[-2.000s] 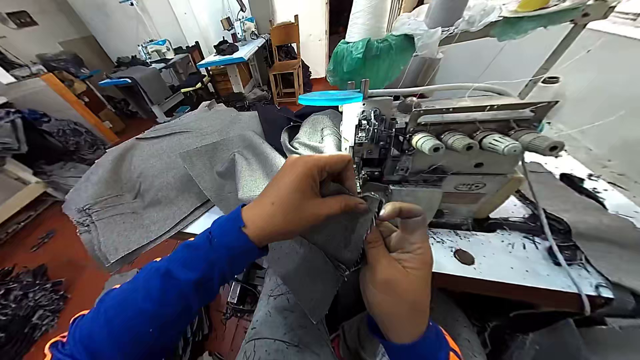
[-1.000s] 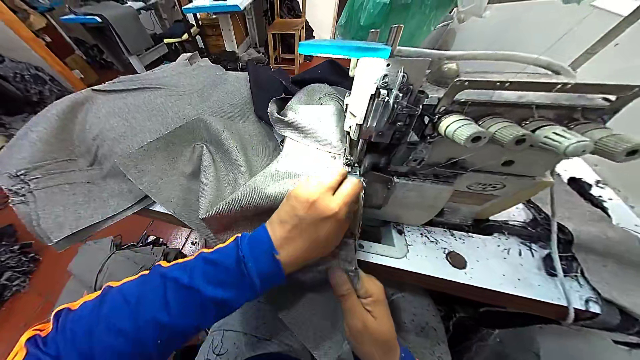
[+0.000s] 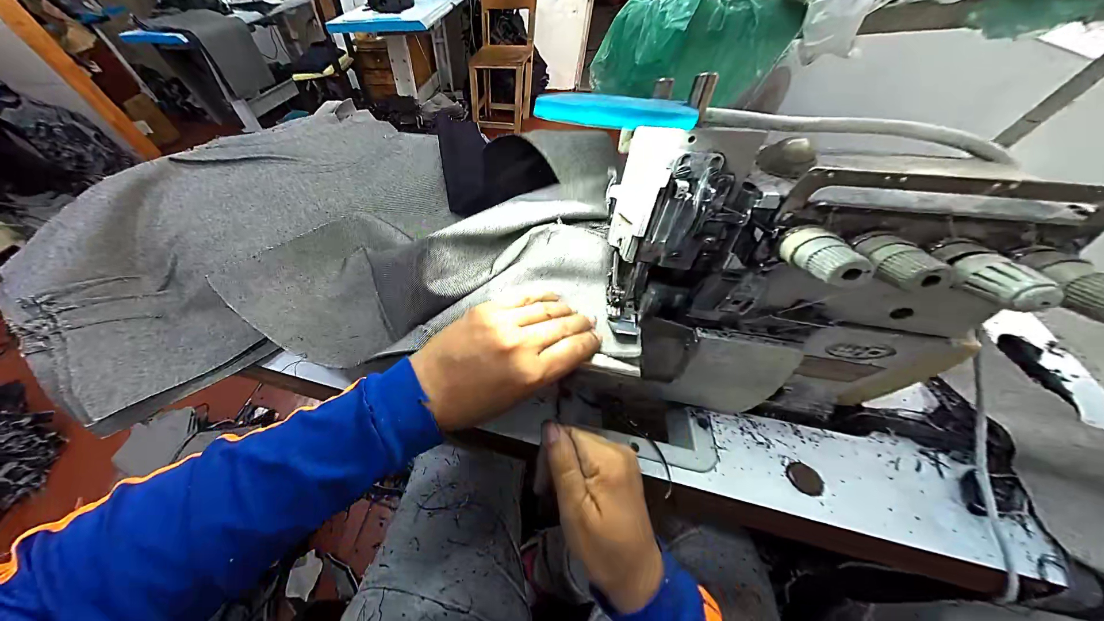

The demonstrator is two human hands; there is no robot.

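Note:
My left hand [image 3: 517, 349] lies flat on grey fabric [image 3: 552, 263], its fingertips beside the presser foot [image 3: 624, 328] of an overlock sewing machine [image 3: 733, 259]. The fabric runs under the needle area and spreads left in folds. Below the machine bed, at the table's front edge, my right hand [image 3: 599, 500] has its thumb and fingers close together; whether something thin is between them cannot be told. A dark thread hangs beside it from the opening in the table plate. A dark navy cloth piece [image 3: 466, 164] lies behind the grey fabric.
The white table [image 3: 871, 483] carries dark lint and thread scraps. Tension dials [image 3: 828, 256] line the machine's front, and a blue disc [image 3: 617, 110] sits above its head. A large grey fabric pile [image 3: 129, 259] lies left. A wooden chair [image 3: 502, 59] and other worktables stand behind.
Two seconds ago both hands held a dark grey piece together before the machine. The hands are now apart, the left on fabric at the presser foot, the right lower. The view has moved closer.

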